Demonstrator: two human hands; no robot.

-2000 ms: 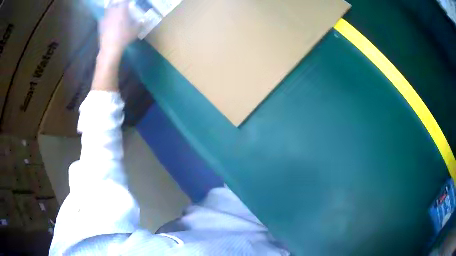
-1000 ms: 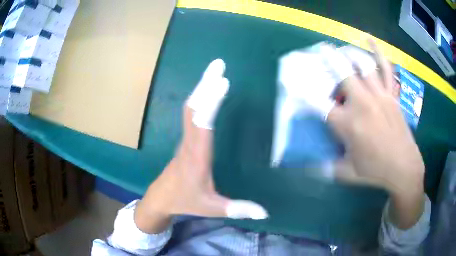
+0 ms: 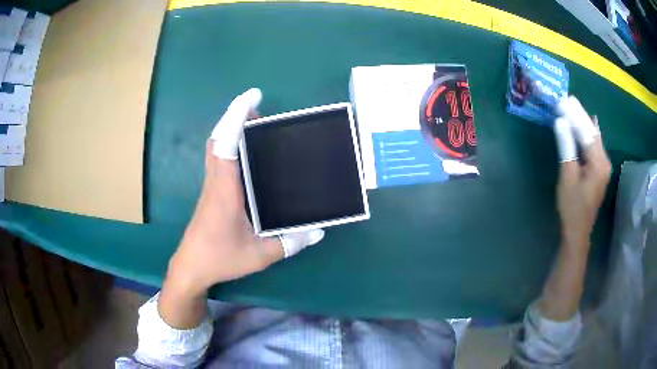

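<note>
My left hand (image 3: 234,209), with white finger cots, holds the square gift box base (image 3: 306,169) by its left side. The base has a white rim, is black inside and faces up. The box lid (image 3: 410,122), white and blue with a round black-and-red watch face, lies on the green mat just right of the base. My right hand (image 3: 580,158) is at the right, its cotted fingertips at the lower right corner of the blue booklet pile (image 3: 534,83). Whether the fingers grip a booklet cannot be told.
A tan cardboard sheet (image 3: 94,108) lies at the left, with finished boxes (image 3: 13,108) at the far left. A yellow tape line (image 3: 432,14) crosses the mat. A white box (image 3: 601,29) is at the upper right. Greyish plastic (image 3: 637,238) is at the right edge.
My left hand, empty and open a second ago, now holds the open base. The lid lies on the mat. My right hand has moved right, from the boxes to the booklet pile.
</note>
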